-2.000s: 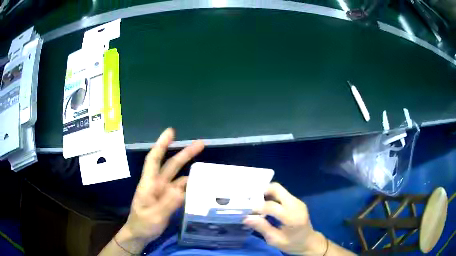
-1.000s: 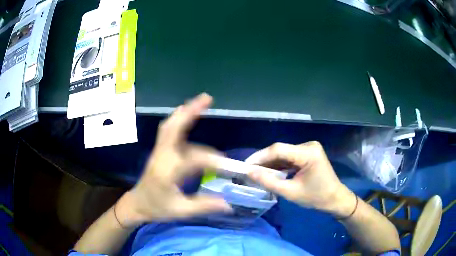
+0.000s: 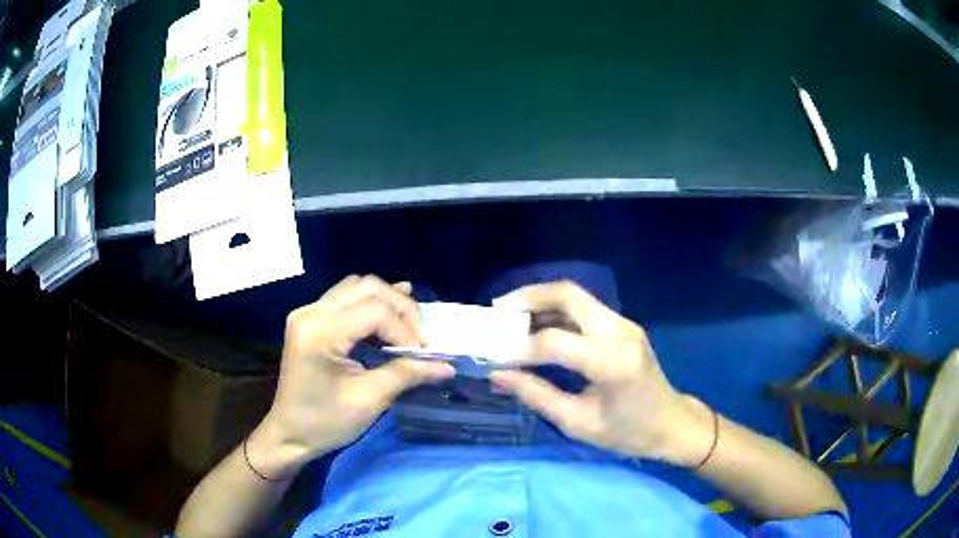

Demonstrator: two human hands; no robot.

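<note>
A small white retail box (image 3: 475, 330) is held over my lap, its white end up and its dark printed side towards my body. My left hand (image 3: 352, 363) pinches its left end between thumb and fingers. My right hand (image 3: 594, 373) pinches its right end the same way. The fingers cover both ends, so the fold of the flap is partly hidden. A flat retail box (image 3: 216, 137) with a lime-green strip lies at the bench left, its tab over the edge.
A stack of flat boxes (image 3: 55, 158) is at far left. A thin white pen or knife (image 3: 817, 128) lies on the green bench (image 3: 505, 95). A clear plastic bag (image 3: 857, 268) hangs at the right edge. A wooden stool (image 3: 936, 426) and brown carton (image 3: 158, 405) stand below.
My left hand has come in from open fingers to grip the box's left end. The box now sits level between both hands. The bench appears higher in the view.
</note>
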